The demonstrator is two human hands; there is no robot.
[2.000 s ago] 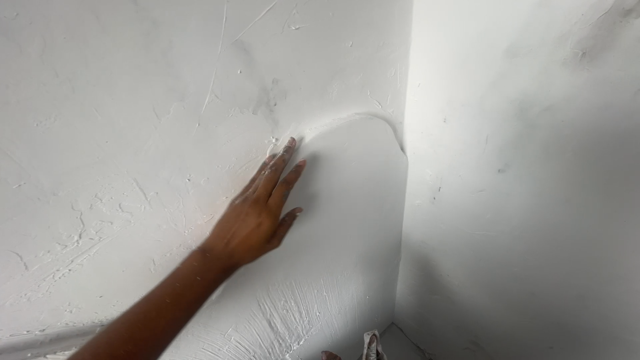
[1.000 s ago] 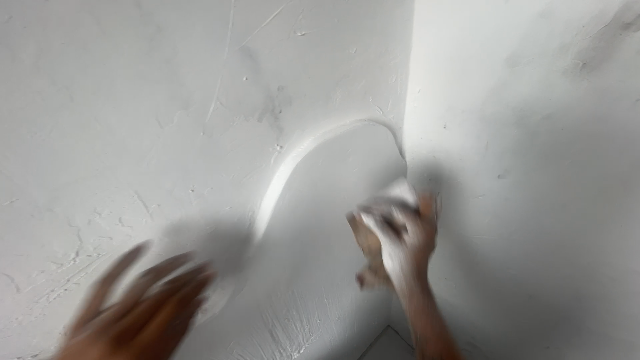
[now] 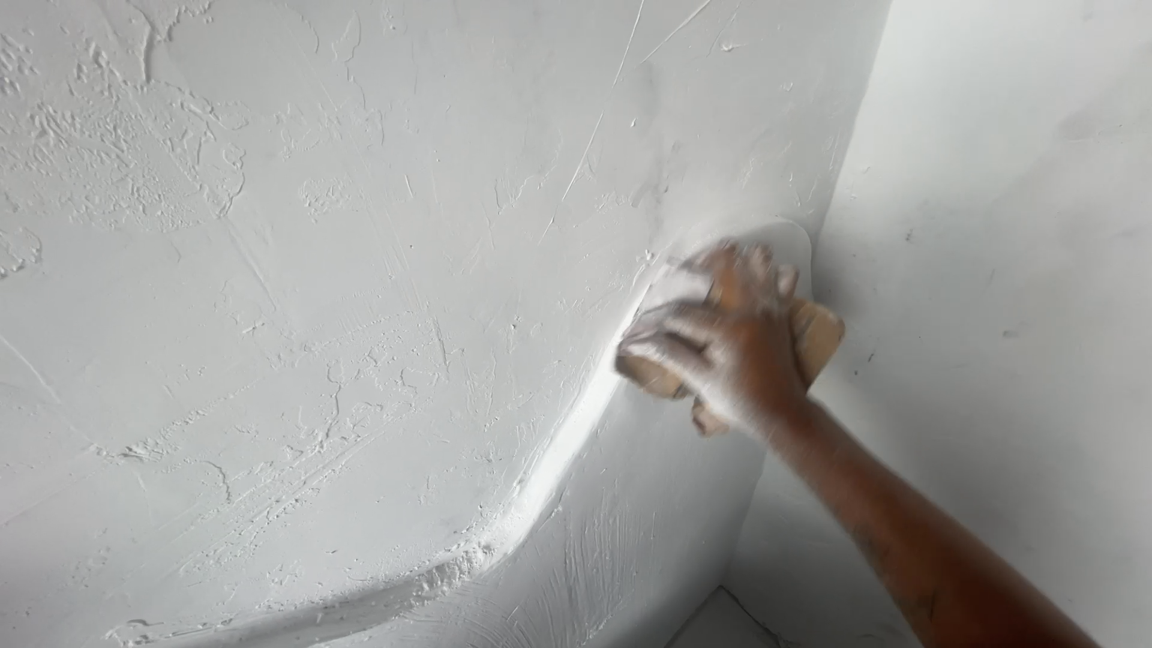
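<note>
My right hand (image 3: 742,333), dusted white, grips a tan sanding block (image 3: 817,337), probably wooden, with sandpaper not clearly visible. It is blurred and lies against the white plastered wall (image 3: 405,297), over the upper part of a curved raised edge (image 3: 576,432) close to the corner. From the hand, this edge runs down and left into a rough ledge (image 3: 360,612). My left hand is out of view.
A second white wall (image 3: 1008,225) meets the plastered one at a vertical corner on the right. Scratches and rough plaster ridges (image 3: 117,162) mark the left wall. A floor corner with dark lines (image 3: 724,616) shows at the bottom.
My left hand, on the wall two seconds ago and at the lower left one second ago, has left the view. My right hand has moved up and left onto the curved edge with the block.
</note>
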